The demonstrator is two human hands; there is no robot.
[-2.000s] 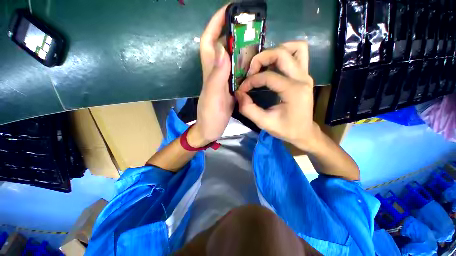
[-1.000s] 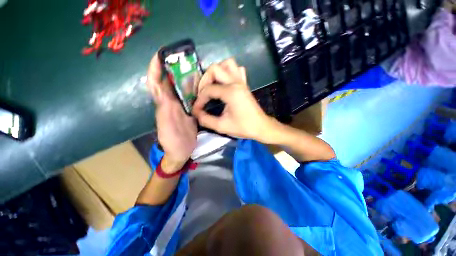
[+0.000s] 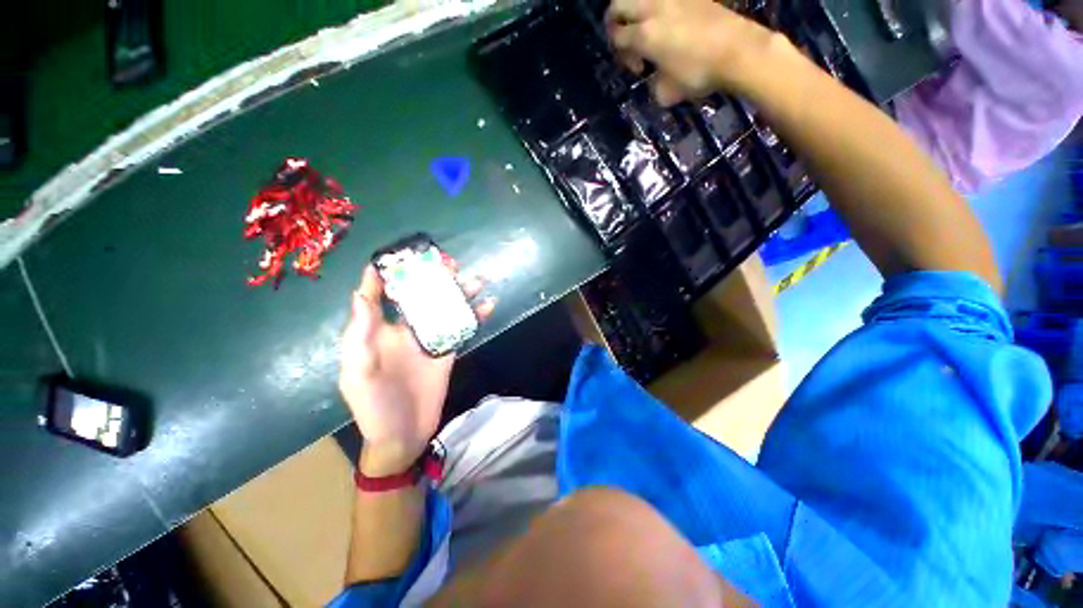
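My left hand (image 3: 396, 378) holds a phone body (image 3: 429, 299) from below, over the front part of the dark green bench. The phone's upturned side looks bright white with a black rim and a little green near its top. My right hand (image 3: 675, 45) is over the far part of the black blister tray (image 3: 665, 149), fingers bent down at the pockets. Whether its fingers hold a part cannot be told. A pile of small red parts (image 3: 299, 222) lies on the bench beyond the phone.
A blue triangular pick (image 3: 450, 175) lies between the red pile and the tray. A second phone (image 3: 95, 416) lies at the left. A conveyor edge (image 3: 238, 114) runs along the back. A cardboard box (image 3: 279, 523) stands below the bench. A person's pink sleeve (image 3: 992, 83) is at the upper right.
My right hand has left the phone and moved right and away to the tray. My left hand still holds the phone, whose upturned side now looks mostly white. The view has shifted, showing the conveyor.
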